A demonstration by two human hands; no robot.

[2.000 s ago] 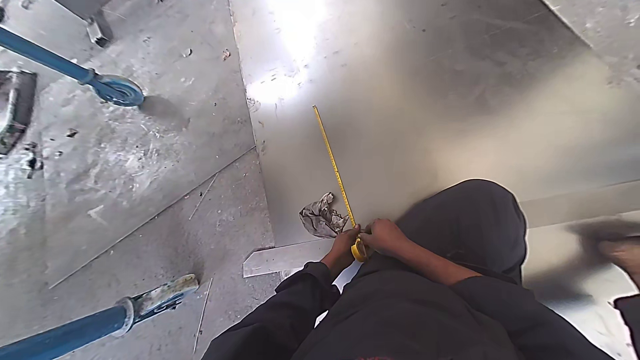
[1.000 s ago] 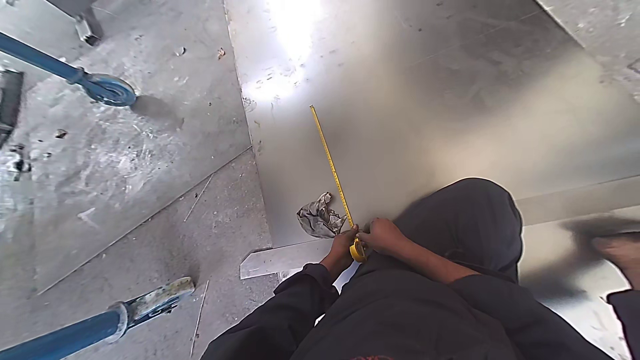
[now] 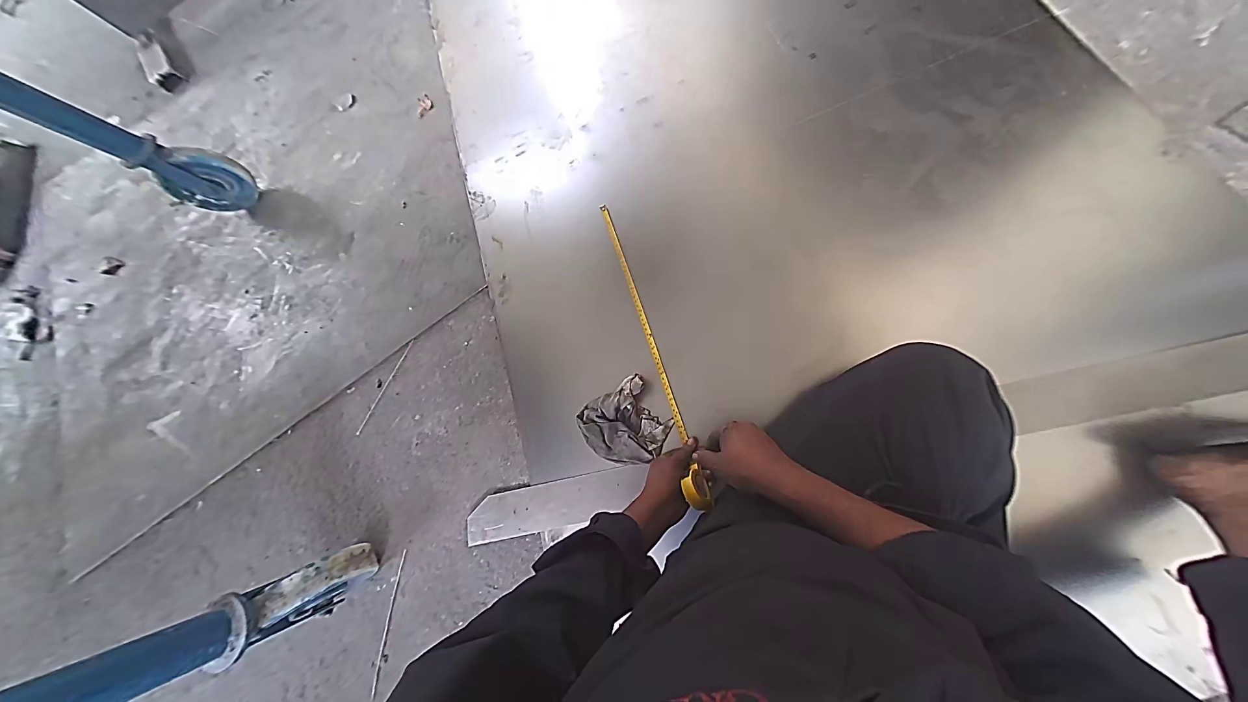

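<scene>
A yellow tape measure (image 3: 696,489) is held close to my body, its blade (image 3: 639,310) drawn out over a shiny sheet of metal (image 3: 741,244). My left hand (image 3: 667,485) grips it by the case, with the thumb near where the blade comes out. My right hand (image 3: 746,456) is at the other side of the case, its fingers bent at the blade; whether they pinch it is too small to tell. Just left of the blade lies a crumpled grey rag or wrapper (image 3: 621,423) on the sheet. The blade's hooked end rests away from the sheet's left edge.
A flat metal bar (image 3: 551,504) runs along the sheet's near edge. Blue tubular legs stand on the dusty floor at left, one with a caster wheel (image 3: 207,179), another ending low at left (image 3: 312,585). A bare foot (image 3: 1209,487) shows at far right.
</scene>
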